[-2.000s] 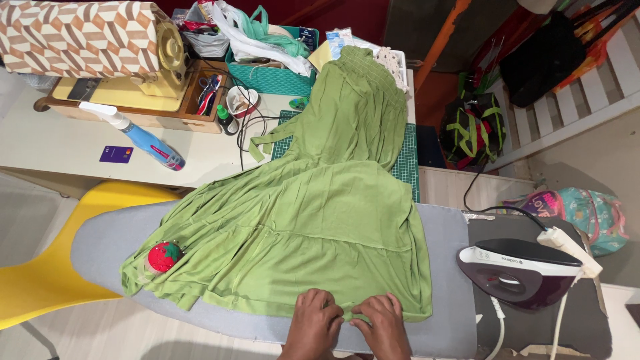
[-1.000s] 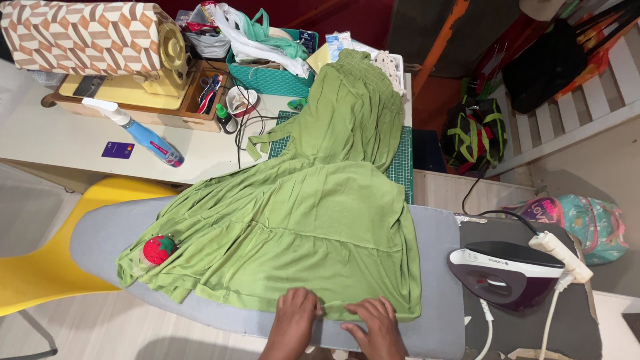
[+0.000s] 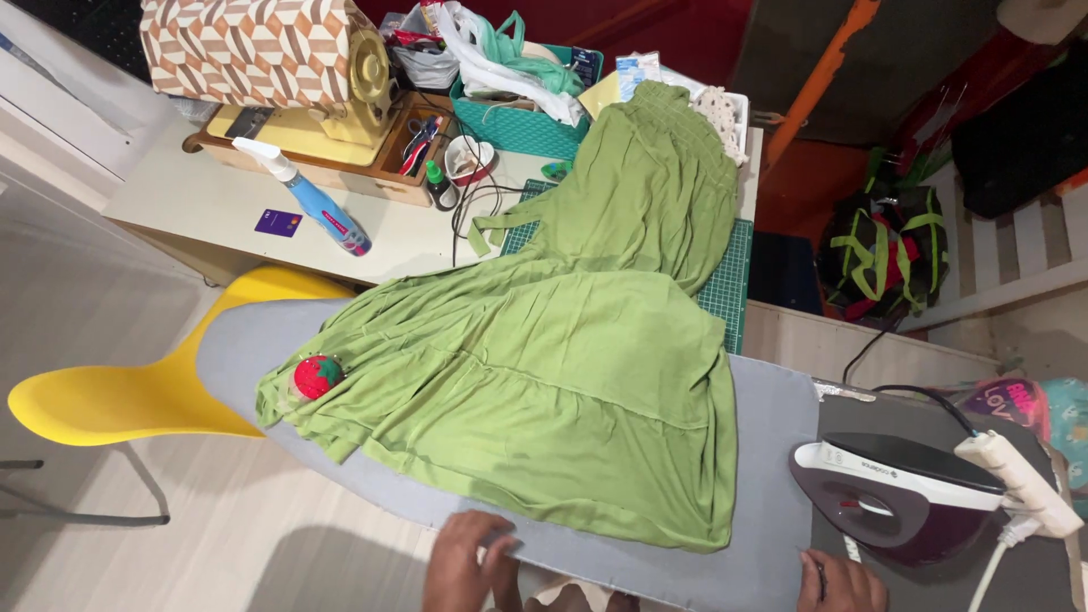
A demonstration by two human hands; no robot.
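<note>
A green gathered dress [image 3: 544, 374] lies over the grey ironing board [image 3: 765, 425], its smocked end on the table behind. My left hand [image 3: 466, 557] is at the board's near edge, just below the hem, fingers bent and apart, holding no cloth. At the board's right part, by its near edge, is my right hand [image 3: 840, 582], partly cut off by the frame; whether it grips the edge cannot be seen. A red tomato pincushion [image 3: 318, 376] sits on the dress's left end. The iron [image 3: 892, 497] rests on the dark panel at the right, beyond my right hand.
A spray bottle [image 3: 327, 212], a purple card [image 3: 278, 223], a covered sewing machine [image 3: 365, 76], a teal basket [image 3: 518, 127] and a green cutting mat [image 3: 733, 272] are on the white table [image 3: 382, 246]. A yellow chair [image 3: 110, 395] stands left. A power strip [image 3: 1016, 480] adjoins the iron.
Both hands were on the dress's near hem and have come off it. The right hand has moved right toward the iron; the left is now at the board's edge.
</note>
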